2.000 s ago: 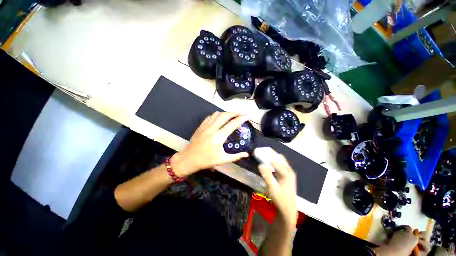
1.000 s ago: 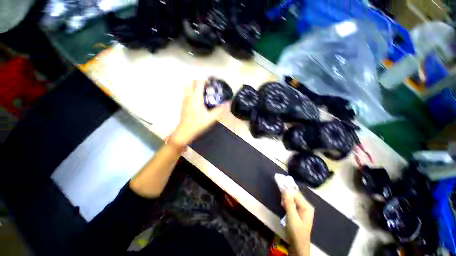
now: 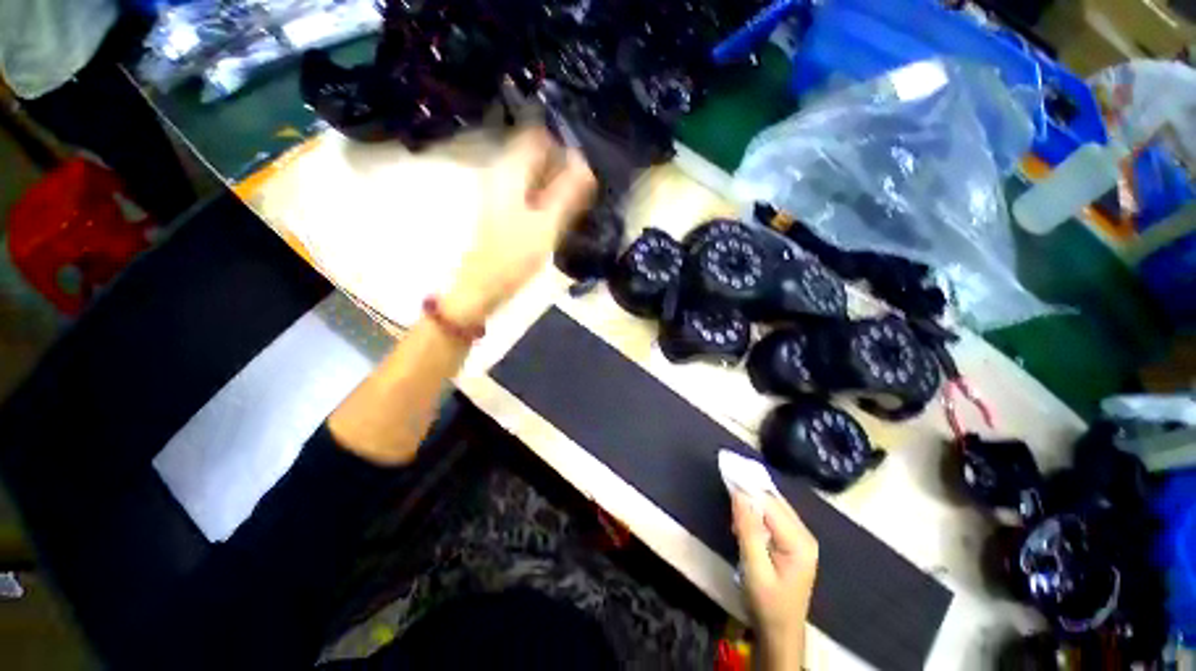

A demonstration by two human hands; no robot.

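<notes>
My left hand point(image 3: 518, 216), blurred, is over the back of the bench beside a heap of black parts point(image 3: 433, 79). Its fingers look apart and I see nothing held. A dark camera head point(image 3: 593, 241) sits just below its fingers, its face not clear. My right hand point(image 3: 777, 557) holds a small white wiping cloth point(image 3: 745, 472) over the dark work mat point(image 3: 630, 406). Several black camera heads with rings of pale dots point(image 3: 731, 262) stand in a group behind the mat; one point(image 3: 822, 443) is nearest the mat's back edge.
A clear plastic bag point(image 3: 892, 184) lies at the back. Open black camera housings point(image 3: 1069, 570) are at the right. Thin red leads point(image 3: 968, 404) lie near them. Blue bins point(image 3: 944, 66) are behind. A red object point(image 3: 76, 236) is at far left, beyond the bench edge.
My left hand took a camera head left from the mat, set it by the group and moved back toward the heap. My right hand keeps the cloth. The view has shifted left.
</notes>
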